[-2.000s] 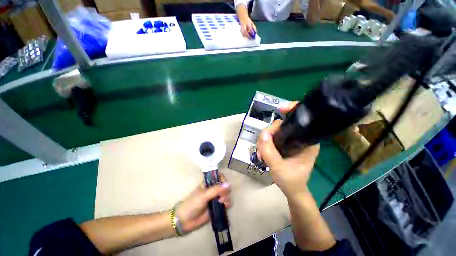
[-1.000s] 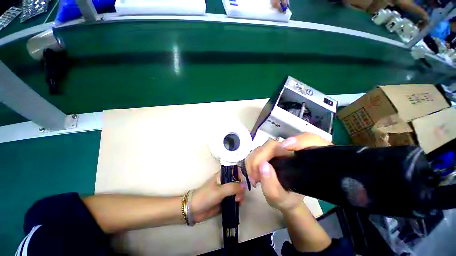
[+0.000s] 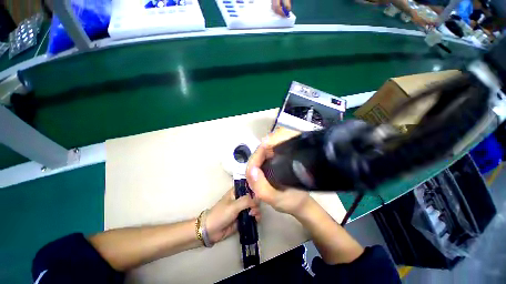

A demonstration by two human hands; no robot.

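A part-assembled hair dryer [image 3: 248, 236] lies on the beige mat [image 3: 161, 166], its white round barrel with a dark centre hole away from me and its black handle towards me. My left hand [image 3: 228, 213] holds the handle just below the barrel. My right hand [image 3: 272, 183] is closed round a thick black electric screwdriver [image 3: 316, 161], close to the right of the barrel. The driver is slanted, its rear up to the right and blurred. Its tip and bit are hidden by my right hand.
The grey-white screw box [image 3: 317, 99] stands behind my right hand. A brown carton [image 3: 383, 105] is right of it. A black crate [image 3: 444, 211] with clear bags is low at right. White foam trays [image 3: 158, 19] and another person's hand [image 3: 281, 6] are across the green belt.
Since one second ago, the screwdriver has swung from nearly level to slanting up right. The view has shifted. My left hand still holds the dryer handle. A dryer on the belt has moved towards the left edge.
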